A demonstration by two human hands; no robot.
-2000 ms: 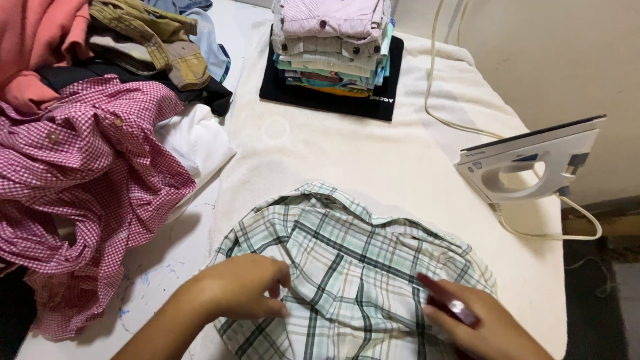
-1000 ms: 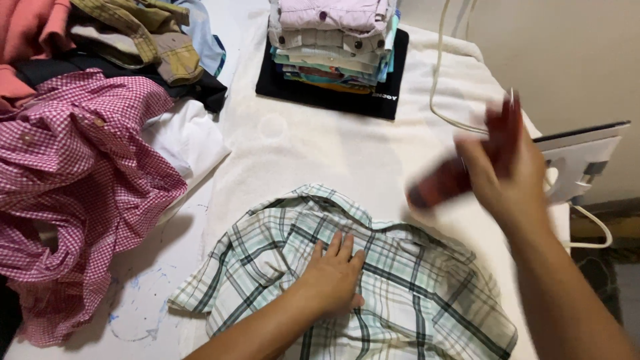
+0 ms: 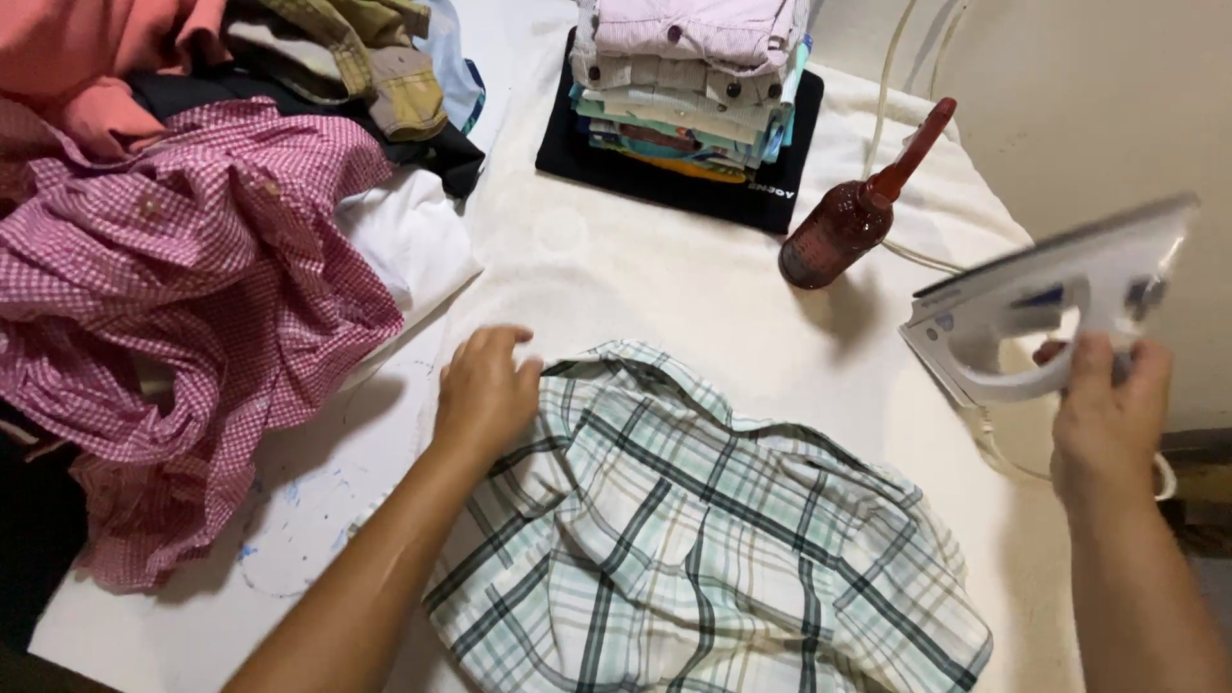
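Note:
A white, green and black plaid shirt [image 3: 712,539] lies spread on the cream cloth in front of me. My left hand [image 3: 489,385] is at the shirt's upper left edge, fingers slightly bent; whether it pinches the fabric is unclear. On the right, my right hand [image 3: 1112,395] is closed around the handle of a white electric iron [image 3: 1020,327], whose soleplate faces up and away to the left. A dark red spray bottle [image 3: 837,231] stands between the iron and the folded stack, touched by neither hand.
A stack of folded clothes [image 3: 688,96] rests on a folded black garment [image 3: 664,197] at the back. Unfolded clothes, among them a pink gingham shirt [image 3: 192,260], are heaped at left. The iron's cord [image 3: 885,87] runs along the right side by the wall [image 3: 1097,115].
The spray bottle, in my right hand earlier, now stands on the cloth. My right hand has gone to the iron and taken its handle. My left hand has moved left from the shirt's middle.

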